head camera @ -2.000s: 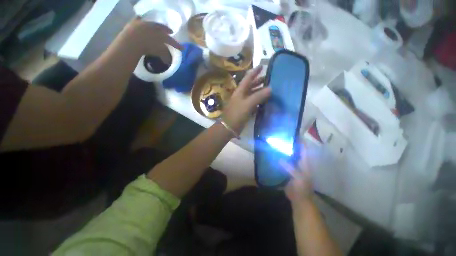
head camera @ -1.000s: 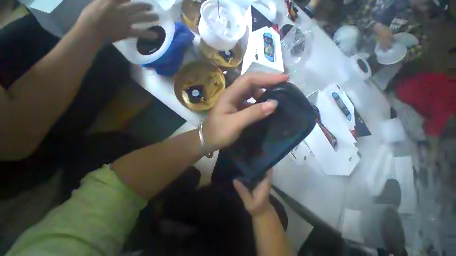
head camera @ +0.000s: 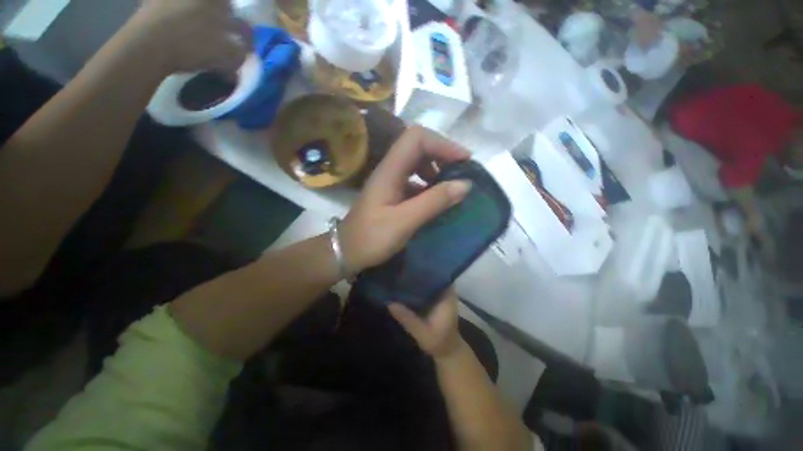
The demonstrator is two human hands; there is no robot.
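Observation:
A mirror dash cam (?) point(head camera: 462, 217), a dark flat bar with a rounded end and a dull blue-green face, is held over my lap, tilted and foreshortened. My left hand point(head camera: 387, 207) grips its far, upper end, thumb on the face and fingers around the edge. My right hand point(head camera: 431, 324) holds its near, lower side, with the thumb against the edge. Its underside and most of my right fingers are hidden. The bar's near end is dark and hard to make out against my lap.
Gold housing point(head camera: 320, 141), round plastic tub point(head camera: 354, 31), blue cloth point(head camera: 266, 75) and white retail box point(head camera: 435, 77) lie beyond my left hand. An open box tray point(head camera: 550, 209) with wiring is right. A neighbour's arm point(head camera: 97, 106) reaches over a round white housing point(head camera: 204, 92) at left.
The bar has turned from face-on with a bright reflection to a tilted, darker view. Both hands shifted along it and it moved slightly left in view. The neighbour's hand moved about the white ring.

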